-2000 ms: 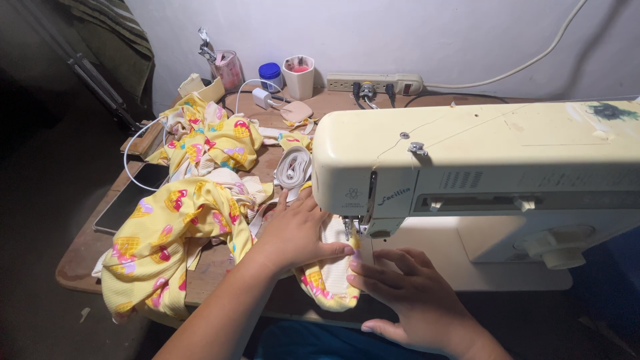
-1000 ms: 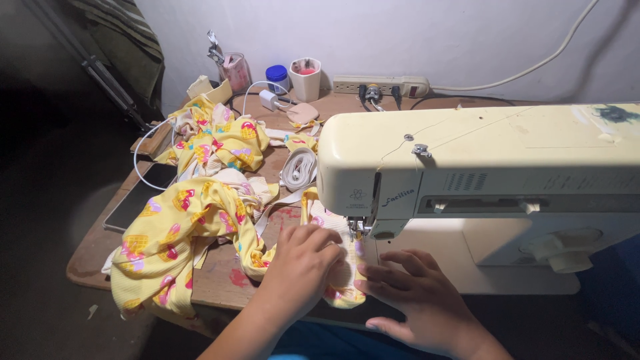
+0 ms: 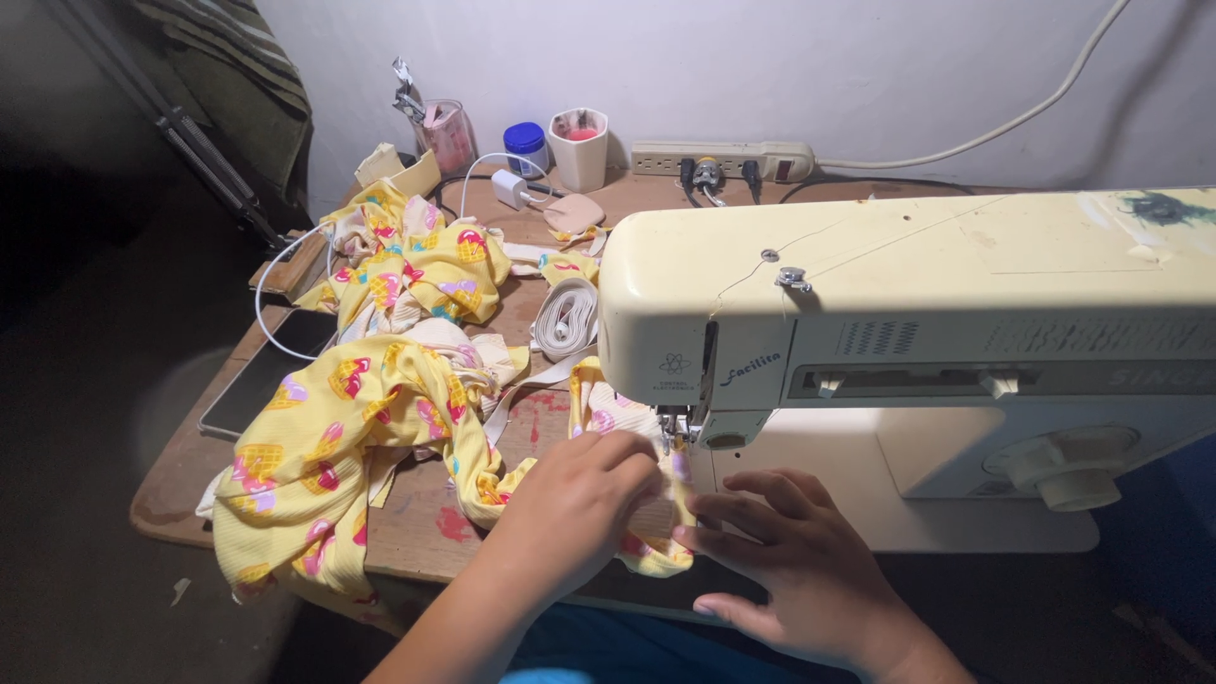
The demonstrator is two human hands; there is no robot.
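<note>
A cream Singer sewing machine (image 3: 893, 256) stands at the right. Yellow printed fabric (image 3: 657, 560) lies under its needle area and hangs over the front edge. My left hand (image 3: 594, 494) rests on this piece just left of the presser foot (image 3: 676, 432), its fingers curled; whether they pinch the cloth is hidden. My right hand (image 3: 793, 560) touches the fabric's right edge with its fingertips, fingers spread and thumb apart. More yellow fabric with an ice-cream print (image 3: 332, 427) is heaped at the left, partly over the table's front edge.
A roll of white elastic (image 3: 566, 321) sits left of the machine head. Behind are a white cup (image 3: 579, 152), a blue-lidded jar (image 3: 526, 147), a white charger (image 3: 510, 189) and a power strip (image 3: 722, 161). A dark flat device (image 3: 271, 370) lies at the left table edge, beside a white cable.
My left hand was flatter, with its fingers extended, two seconds ago; it has drawn back toward me and its fingers are now curled. My right hand has stayed near the fabric's right edge.
</note>
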